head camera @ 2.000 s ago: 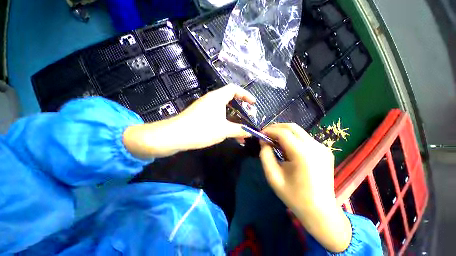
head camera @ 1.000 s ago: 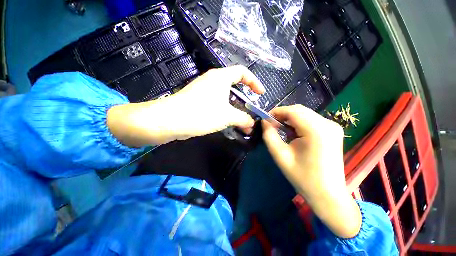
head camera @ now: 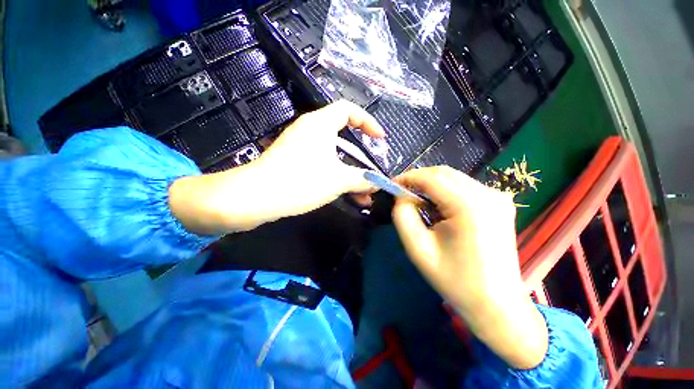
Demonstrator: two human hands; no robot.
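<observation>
My left hand (head camera: 281, 176) is bare and holds a phone middle frame (head camera: 356, 153), seen nearly edge-on as a thin pale strip between thumb and fingers. My right hand (head camera: 464, 243) is bare and pinches slim tweezers (head camera: 386, 185). Their flat metal part lies across the frame's edge beside my left thumb. The tip and any small part there are too small or hidden to tell. A thin black piece with cut-outs (head camera: 285, 289) shows over the blue smock below my hands. I cannot tell if it belongs to the held frame.
Black blister trays (head camera: 186, 121) lie behind my hands, one under a clear plastic bag (head camera: 365, 49). Tan slivers (head camera: 519, 178) lie on the green mat (head camera: 559, 144). A red-orange tray (head camera: 647, 220) with dark pieces in its pockets stands at right.
Since two seconds ago, the black cut-out piece has come into view over the smock. Both hands moved up slightly, then a little down and left. The tweezers' flat metal shows more broadly.
</observation>
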